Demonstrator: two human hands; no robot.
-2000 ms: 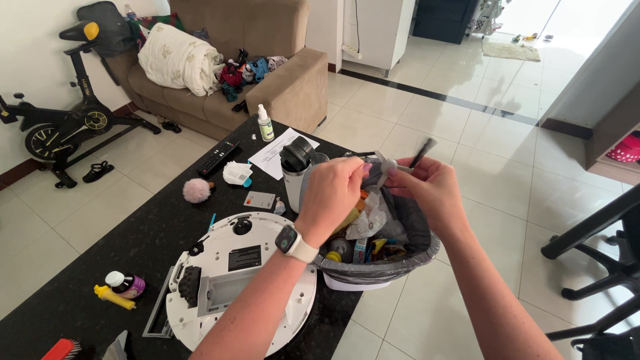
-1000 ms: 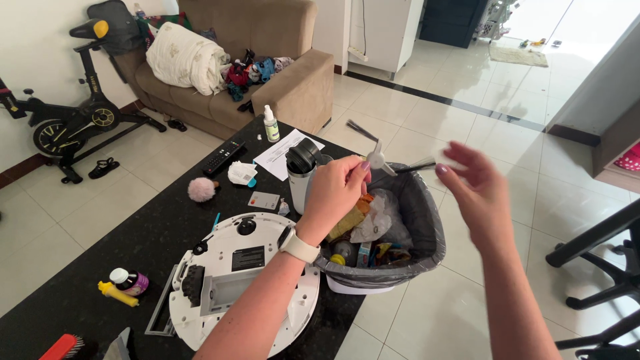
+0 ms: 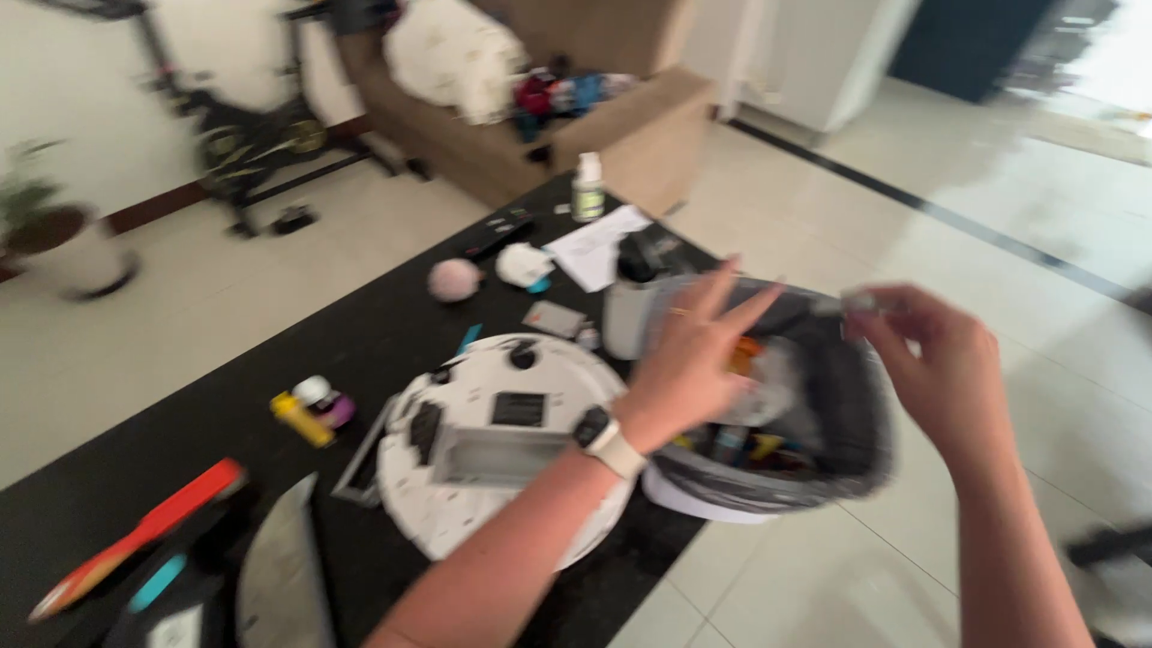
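My left hand (image 3: 697,351), with a watch on its wrist, is over the left side of a trash bin lined with a grey bag (image 3: 855,423); its fingers are spread and hold nothing. My right hand (image 3: 927,355) pinches a small greyish piece (image 3: 861,303) at the bin's right rim; blur hides what it is. Wrappers and other waste (image 3: 765,387) lie in the bin. Left of it, a white robot vacuum (image 3: 414,504) rests upside down on the black table, its grey compartment (image 3: 499,456) showing.
Around the vacuum are a grey frame (image 3: 364,459), a yellow object (image 3: 301,419), a small bottle (image 3: 315,392), a red-handled brush (image 3: 171,504), a pink pompom (image 3: 454,280), a spray bottle (image 3: 588,189) and a white container (image 3: 625,319). A sofa (image 3: 630,135) stands beyond the table.
My left hand has let go of the greyish piece it pinched a second ago, and its fingers have spread. The side brush with dark bristles no longer shows clearly. The view has shifted left and down.
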